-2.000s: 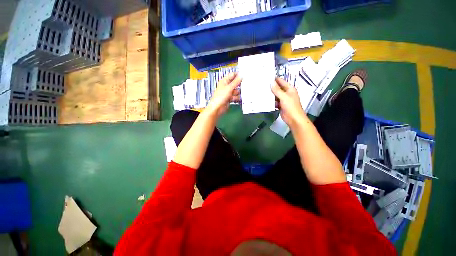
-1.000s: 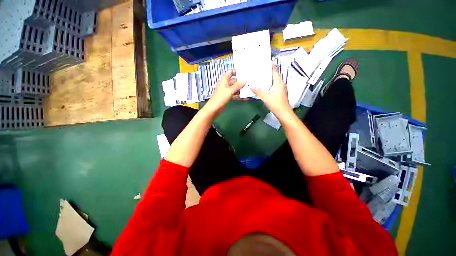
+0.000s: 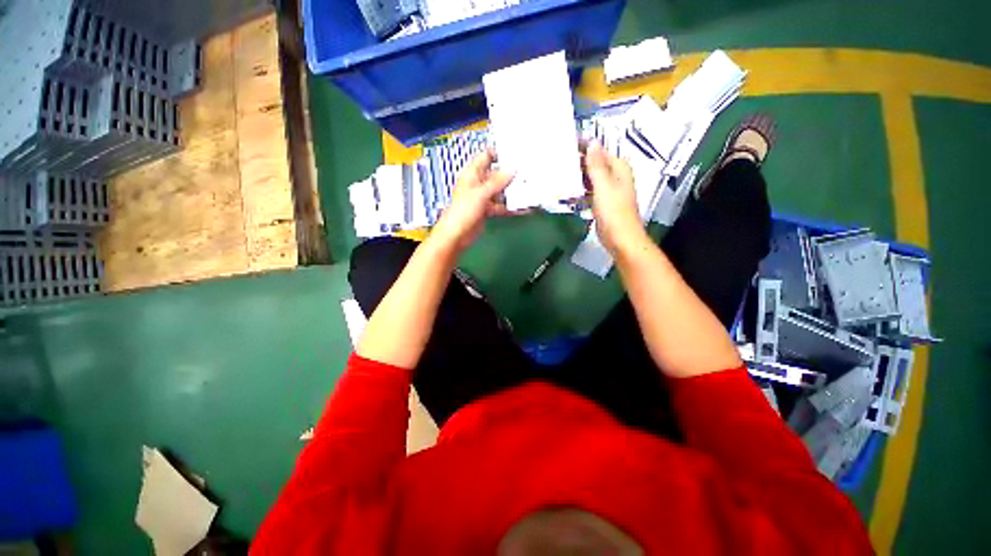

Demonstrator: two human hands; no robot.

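A pale flat sheet-metal part (image 3: 532, 130) is held up in front of me, tilted slightly left. My left hand (image 3: 476, 200) grips its lower left edge. My right hand (image 3: 612, 196) is at its lower right edge, fingers on the side. Behind it a row of similar parts (image 3: 387, 200) leans in an overlapping line on the floor, partly hidden by the held part. More parts (image 3: 695, 103) lie fanned at the row's right end.
A blue bin (image 3: 456, 65) with parts stands ahead. Another blue bin of loose parts (image 3: 858, 282) is beside my right leg. Stacked parts (image 3: 82, 119) stand on a wooden pallet (image 3: 207, 185) at left. A dark pen-like tool (image 3: 542, 268) and cardboard (image 3: 174, 502) lie on the floor.
The held part was upright and now tilts left, its face plain and bright. My right hand has shifted from its bottom edge to its right side. The view has moved slightly.
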